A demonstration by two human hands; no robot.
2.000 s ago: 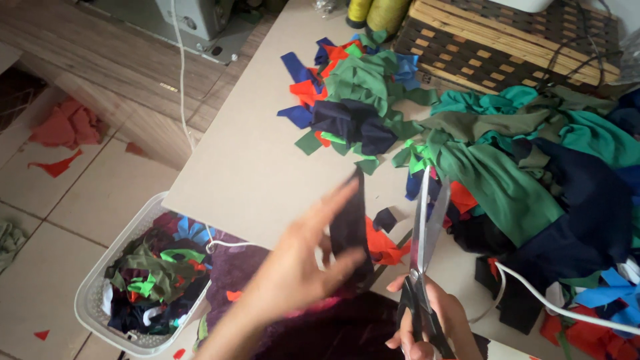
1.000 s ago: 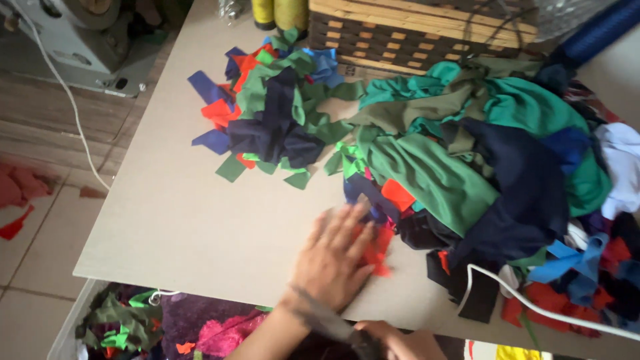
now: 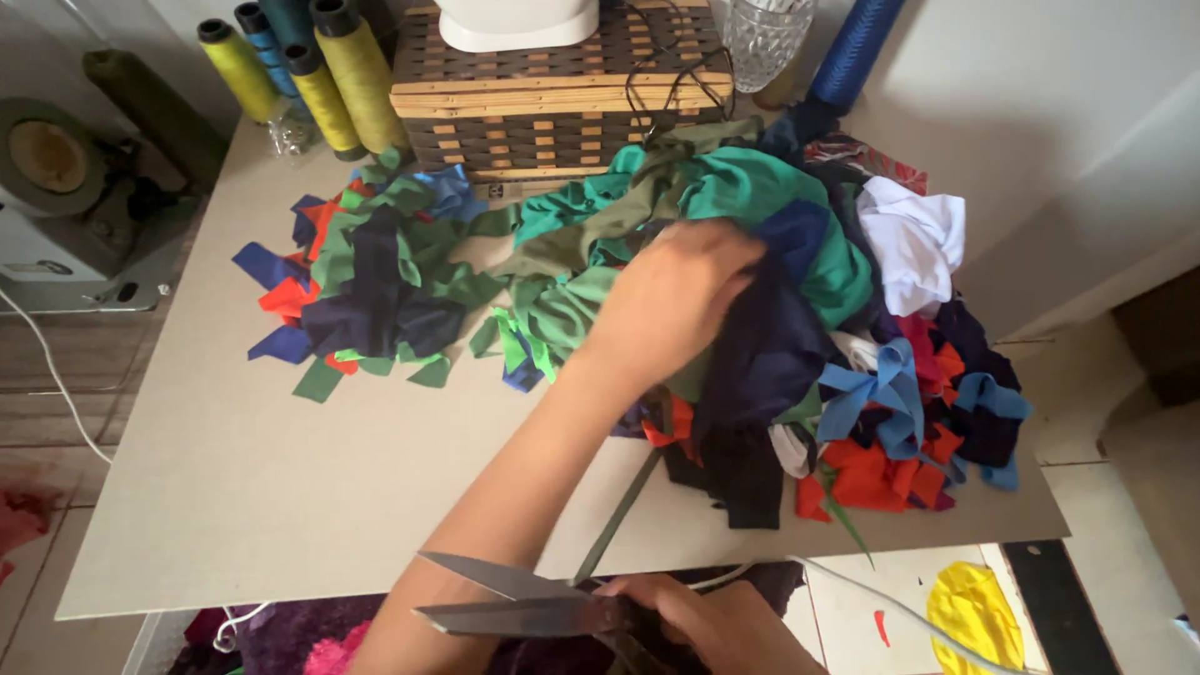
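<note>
My left hand (image 3: 670,305) reaches over the big fabric pile, its fingers curled down at a navy cloth (image 3: 764,347); the fingertips are partly hidden, so the grip is unclear. Green cloth (image 3: 567,305) lies just left of that hand. My right hand (image 3: 703,619), low in the view, holds fabric scissors (image 3: 525,605) with their blades apart, pointing left below my left forearm. A narrow dark green strip (image 3: 619,516) runs from the pile down to near the scissors. Further left lies a smaller heap of cut scraps (image 3: 375,281) in green, navy and orange.
Thread cones (image 3: 361,75), a woven basket (image 3: 562,122) and a glass vessel (image 3: 764,42) stand at the table's back. A white cable (image 3: 900,609) passes the front edge. Yellow cloth (image 3: 975,619) lies on the floor. A sewing machine (image 3: 56,206) is at left.
My left hand has moved from the table front up onto the large fabric pile. The black piece near it two seconds ago is out of that hand. The view has shifted right.
</note>
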